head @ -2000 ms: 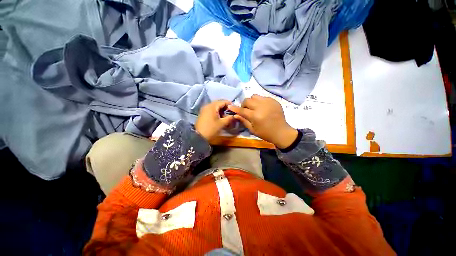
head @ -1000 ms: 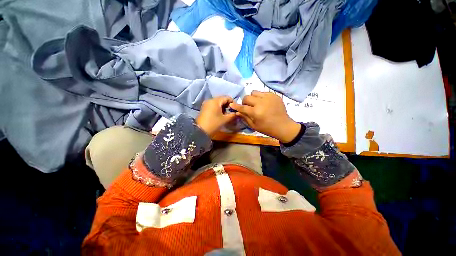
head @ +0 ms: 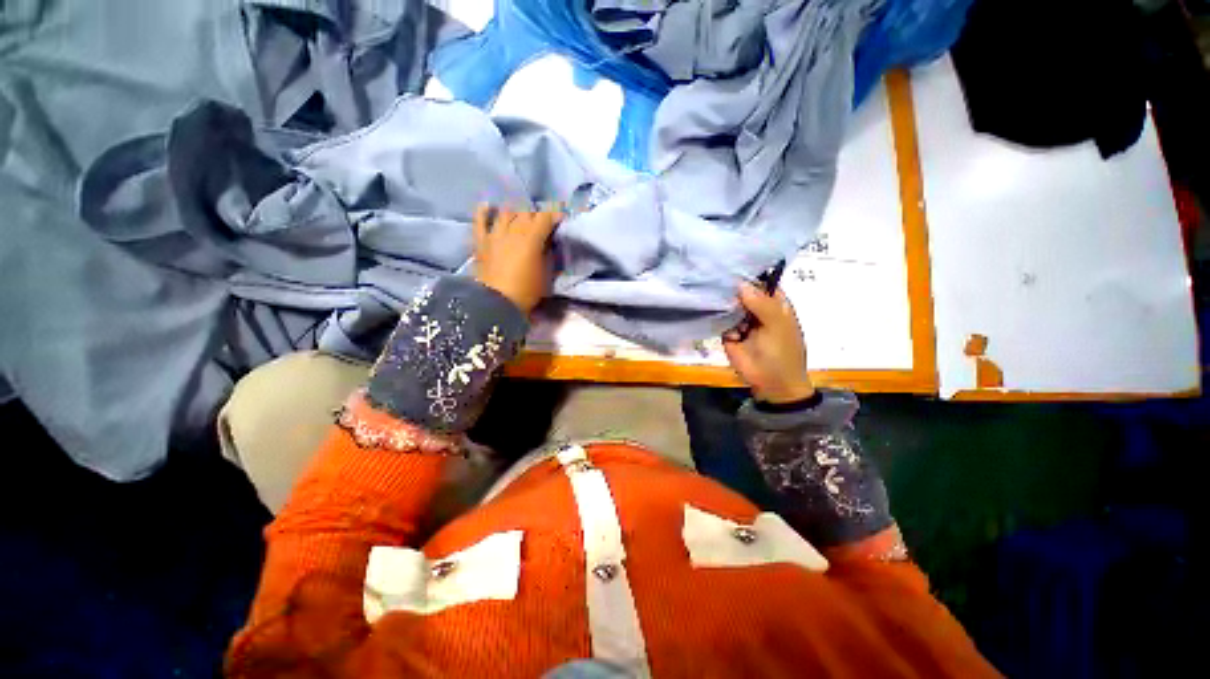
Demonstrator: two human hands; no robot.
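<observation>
A grey-blue garment (head: 637, 246) lies across the table's front part, stretched between my hands. My left hand (head: 518, 255) lies on its left part with the fingers closed on the cloth. My right hand (head: 770, 338) is at the garment's right end and holds dark thread snips (head: 768, 281), whose black tip points up and away from me. Whether the right fingers also pinch the cloth edge cannot be told.
A large garment pile (head: 106, 305) hangs over the table edge at left. A blue plastic bag (head: 637, 126) with more grey-blue garments lies at top centre. Black cloth (head: 1048, 80) is at upper right. The white table (head: 1075, 292) has orange tape strips (head: 913, 239).
My hands were close together at the table's front edge. They have moved apart, left hand up and left, right hand to the right. The cloth now spreads between them, and the snips show.
</observation>
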